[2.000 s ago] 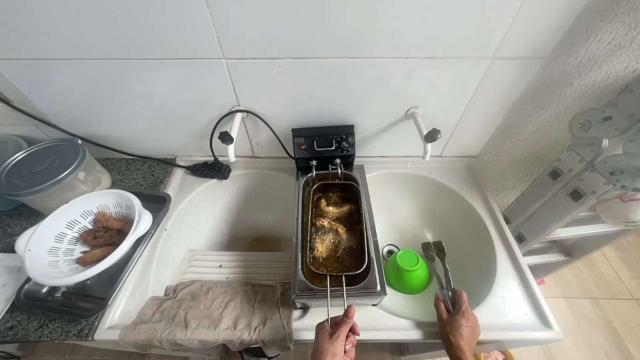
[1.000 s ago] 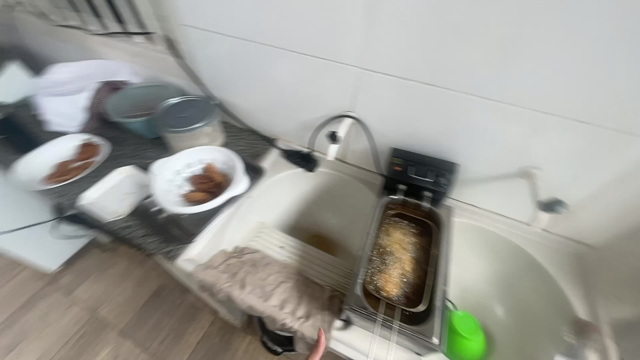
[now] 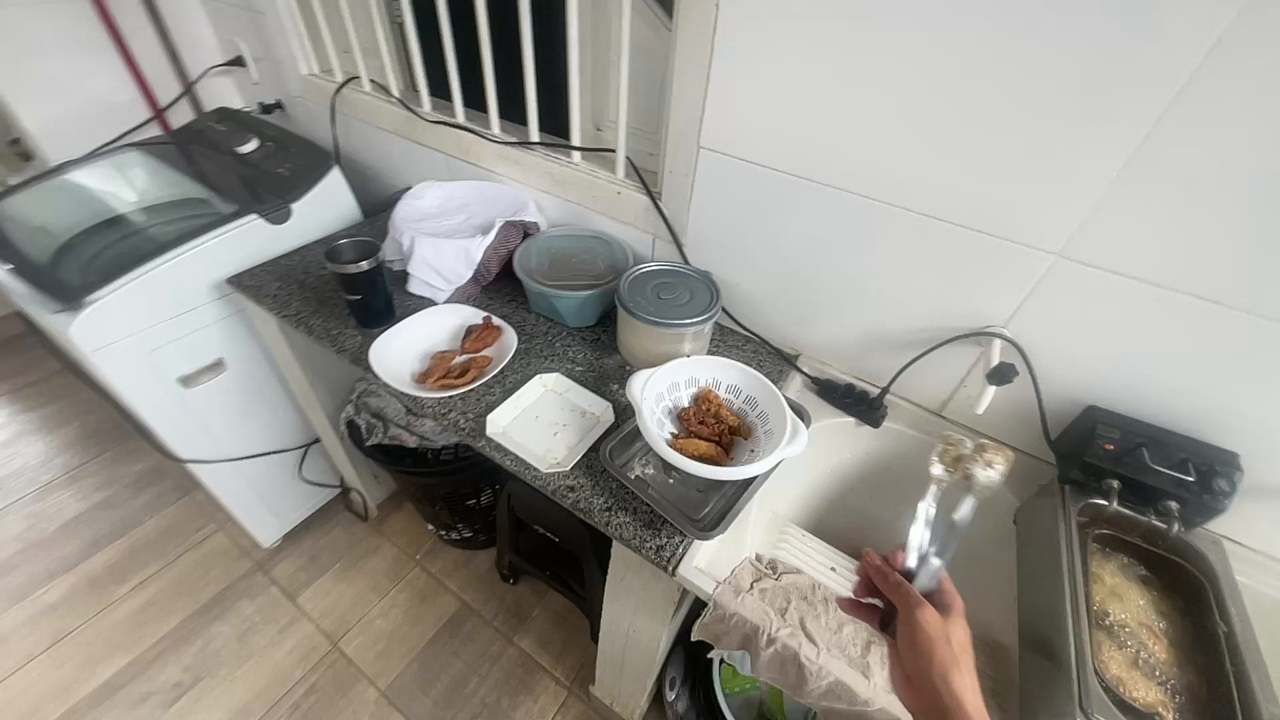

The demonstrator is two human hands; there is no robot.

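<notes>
My right hand point(image 3: 925, 625) grips metal tongs point(image 3: 940, 530) by the handle, tips raised over the left basin of the double sink point(image 3: 860, 480). The tips are blurred. To the right of the hand, an electric deep fryer point(image 3: 1045, 600) holds bubbling oil with food point(image 3: 1130, 630) frying in it. Left of the tongs, a white plastic colander point(image 3: 775, 425) with browned fried pieces point(image 3: 710, 425) rests on a dark metal tray point(image 3: 640, 470). More fried pieces point(image 3: 460, 365) lie on a white plate point(image 3: 400, 350). My left hand is out of view.
On the granite counter point(image 3: 555, 350) are a white empty dish point(image 3: 550, 422), two lidded containers point(image 3: 668, 310), a dark tumbler point(image 3: 362, 285) and a white cloth point(image 3: 450, 235). A beige cloth point(image 3: 790, 630) hangs over the sink edge. A black cord point(image 3: 680, 240) runs along the wall to a power strip point(image 3: 850, 400).
The view has swung left. The right hand has lifted the tongs out of the right basin, where they were beside the green bowl. The left hand, earlier at the fryer basket handle, has left view.
</notes>
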